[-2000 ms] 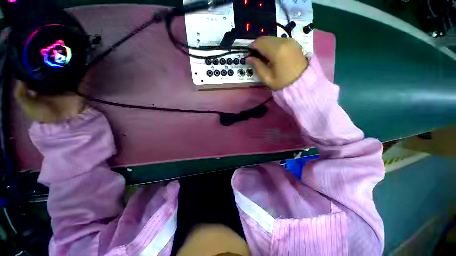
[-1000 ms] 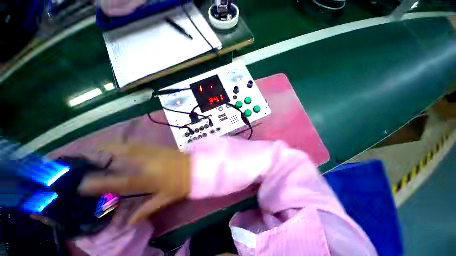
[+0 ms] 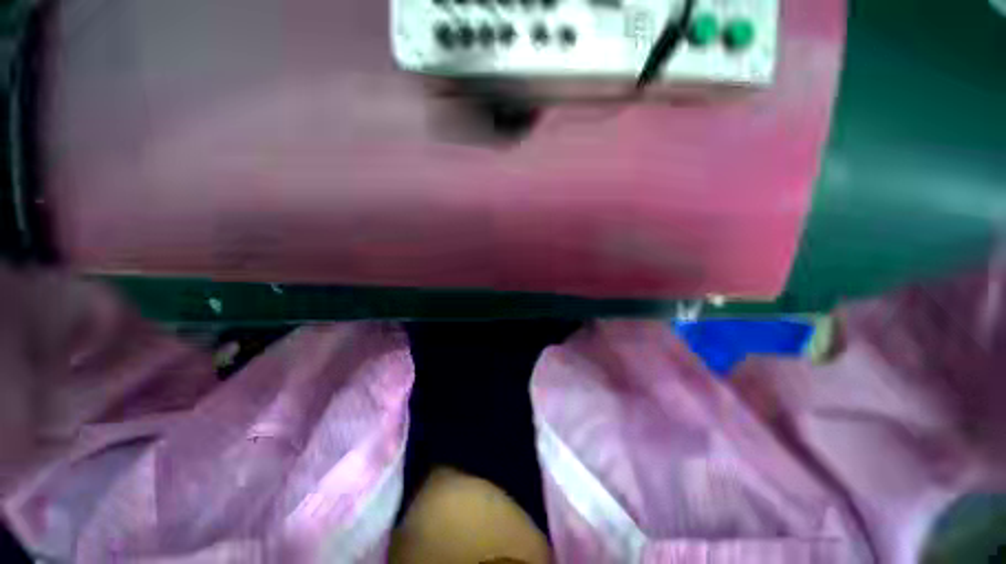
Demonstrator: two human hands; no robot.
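Observation:
The white headset tester (image 3: 596,57) is cut off by the top edge; its lower front shows rows of dark jack sockets and two green buttons. A short black cord (image 3: 663,53) hangs over its lower edge beside the green buttons. The tester lies on the pink work mat (image 3: 441,220). A blurred dark patch lies just below the tester; I cannot tell what it is. No headset can be made out. Pink sleeves show blurred at the left and right edges, but neither my left hand nor my right hand can be made out.
The green bench (image 3: 916,220) extends right of the mat, and its front strip runs below the mat. Part of a blue bin (image 3: 741,339) shows by my lap on the right. Dark, unclear things stand along the far left edge.
The view has swung down and right toward my lap. The glowing headset, record sheet and digital readouts have left the picture. My right hand, earlier reaching left over the headset, is gone from there.

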